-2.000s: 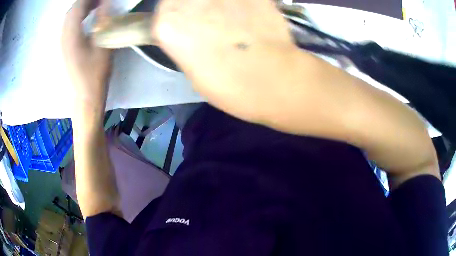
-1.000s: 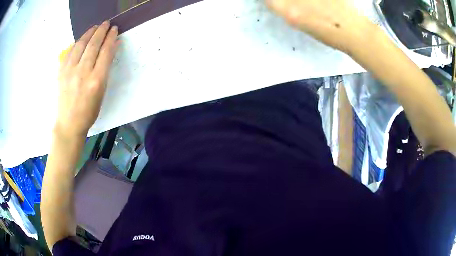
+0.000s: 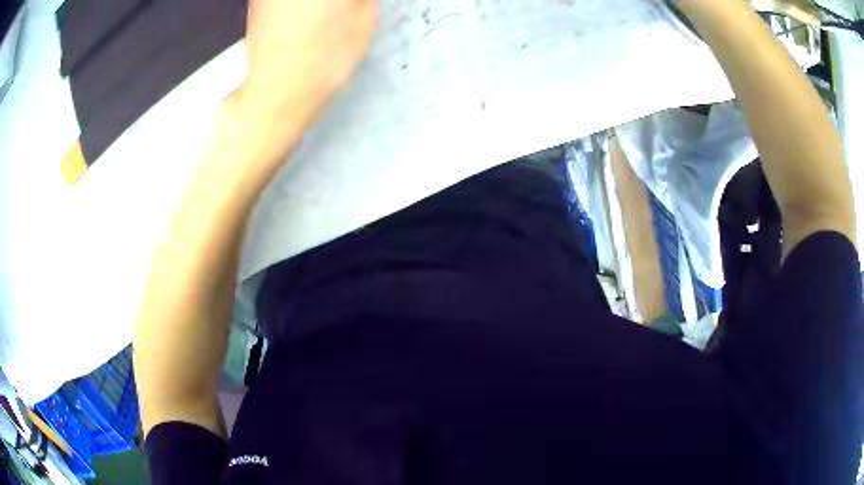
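A dark brown-purple fabric piece lies flat on the white table cover at the upper left. A small yellow-tan strip end shows at its lower left corner. My left hand is at the top edge, right of the fabric's near end, blurred and cut off by the frame; its fingers are hidden. My right hand is cut off by the top edge at the upper right; only the forearm and wrist show. A small bit of something dark shows beside that wrist.
Blue crates stand below the table at the lower left. White and dark cloth and a tan board are below the table's edge at the right. A metal rack part is at the upper right. Dark specks dot the cover.
My left hand has moved right, off the fabric's near left edge. My right hand has moved right and up, out of the frame. The view has shifted, and the iron is no longer visible.
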